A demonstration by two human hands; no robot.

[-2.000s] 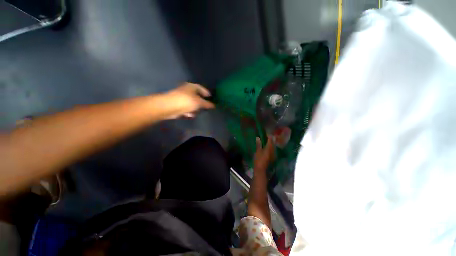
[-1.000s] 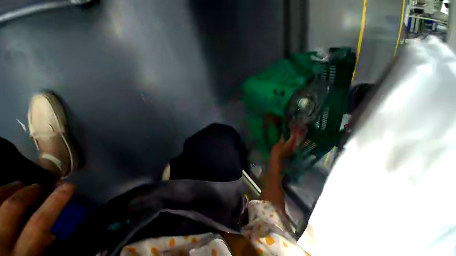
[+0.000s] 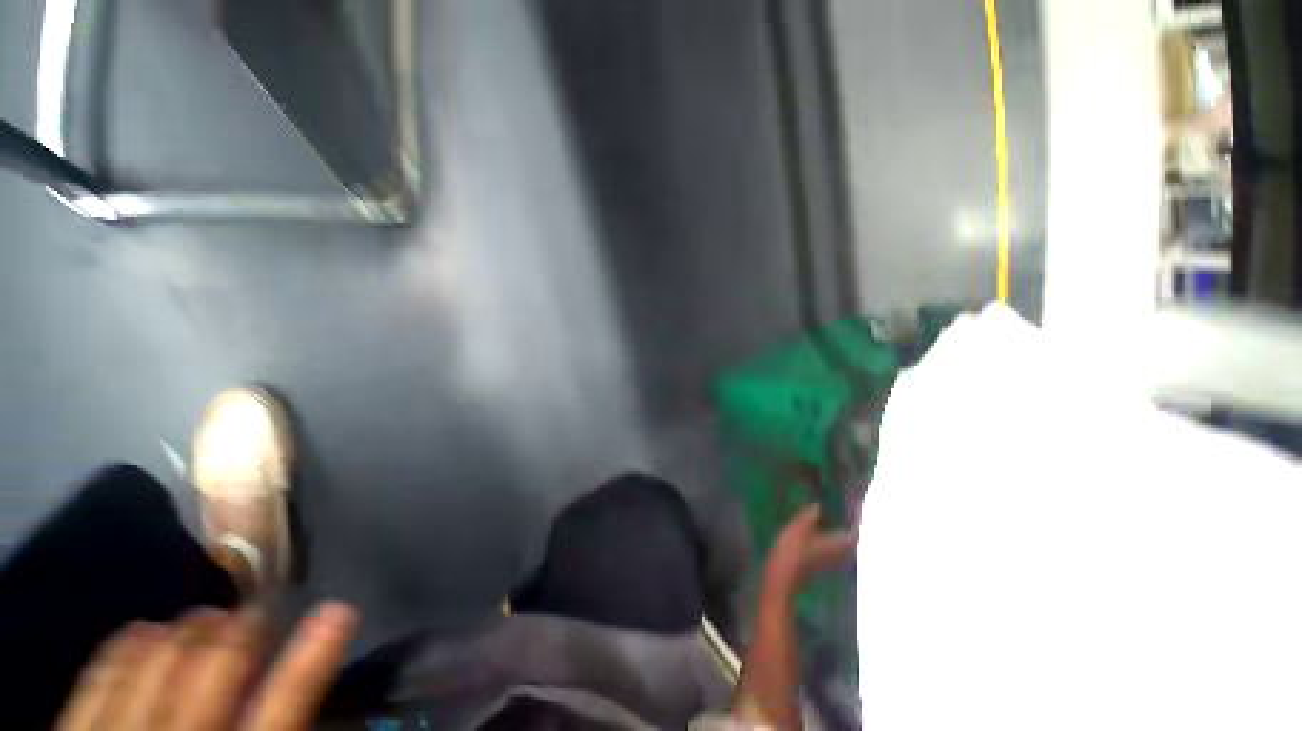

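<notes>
A green plastic basket (image 3: 783, 397) stands low, right of centre, partly covered by bright white fabric (image 3: 1078, 557) that fills the lower right. My right hand (image 3: 810, 550) reaches to the basket's near side. Its thumb shows, but its fingers are blurred and run behind the fabric's edge, so its grip is hidden. My left hand (image 3: 214, 668) is at the bottom left, blurred and cut off by the lower edge, with fingers apart and nothing seen in it. The basket's contents are mostly hidden.
A metal-framed stand or chair (image 3: 257, 209) is at the upper left on the grey floor. My light shoe (image 3: 243, 464) and dark-clothed knees (image 3: 614, 550) are below. A yellow line (image 3: 1000, 157) runs at the upper right, beside a white strip and distant shelves.
The view has shifted, so the basket sits lower and the fabric covers more of it. My left hand has drawn back from beside the basket to the bottom left. My right hand stays at the basket.
</notes>
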